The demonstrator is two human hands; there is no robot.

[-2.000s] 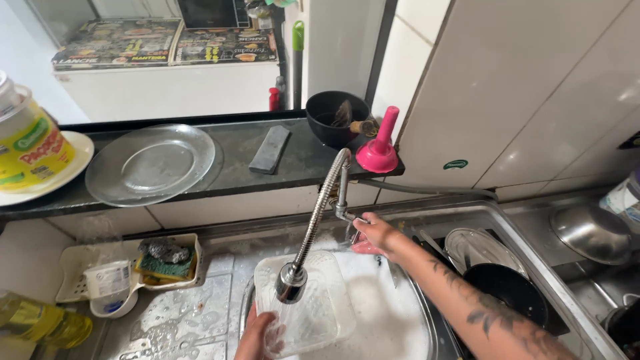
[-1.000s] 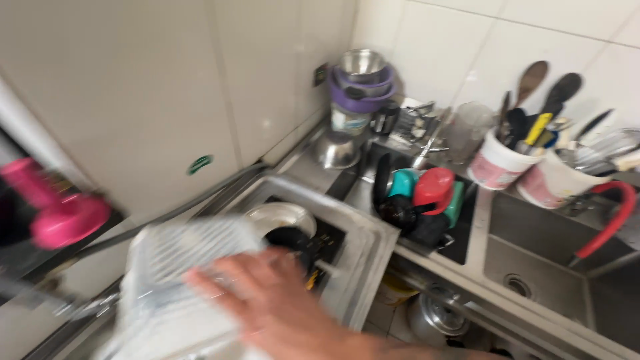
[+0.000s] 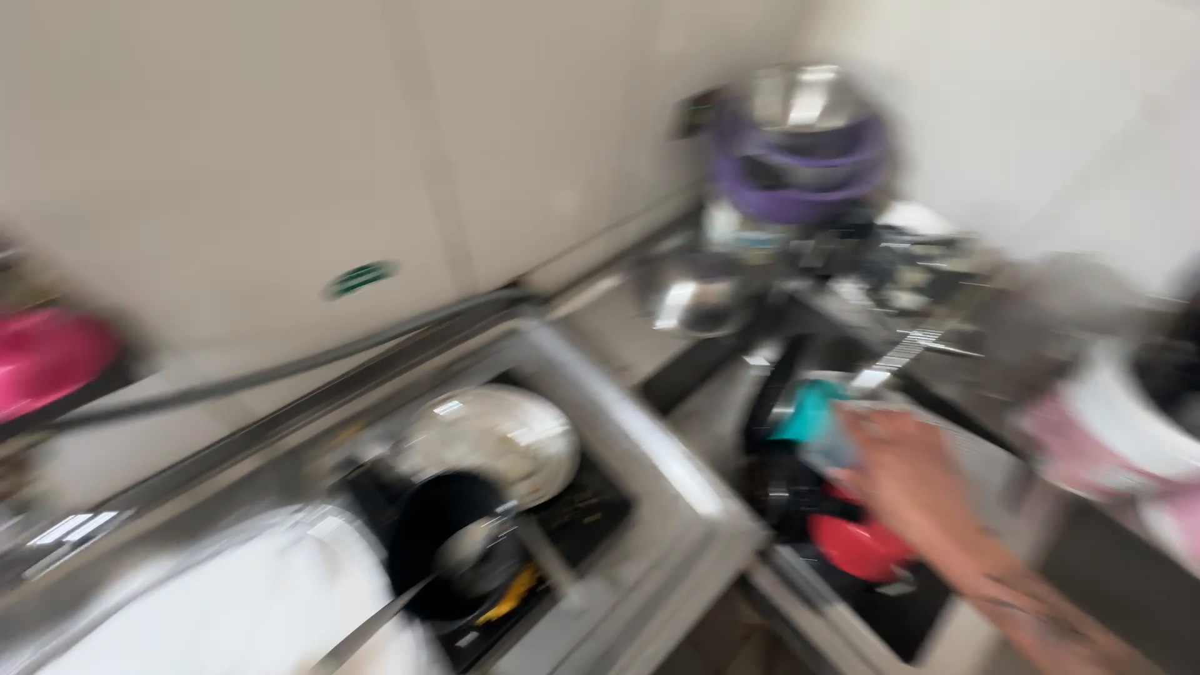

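Note:
The view is badly blurred. My right hand (image 3: 905, 469) is over the right-hand sink area, its fingers at a clear container (image 3: 830, 441); whether they grip it cannot be told. Beside the fingers lie a teal item (image 3: 808, 410) and a red item (image 3: 858, 544), with dark ware around them. A white foamy mass (image 3: 253, 600) fills the lower left of the sink. Near it are a black pan (image 3: 450, 553) and a metal lid or plate (image 3: 506, 441). My left hand is out of view.
Purple bowls (image 3: 797, 187) with a steel bowl (image 3: 806, 98) on top stand in the corner. A steel bowl (image 3: 698, 295) sits before them. White and pink tubs (image 3: 1097, 422) are at the right, a pink plunger or funnel (image 3: 56, 356) at the far left. The steel sink edge (image 3: 647, 431) runs between the two areas.
The clear plastic container shown over the left sink earlier is no longer there; my right hand has moved right, over the teal and red items. The view has swung right since the first frame.

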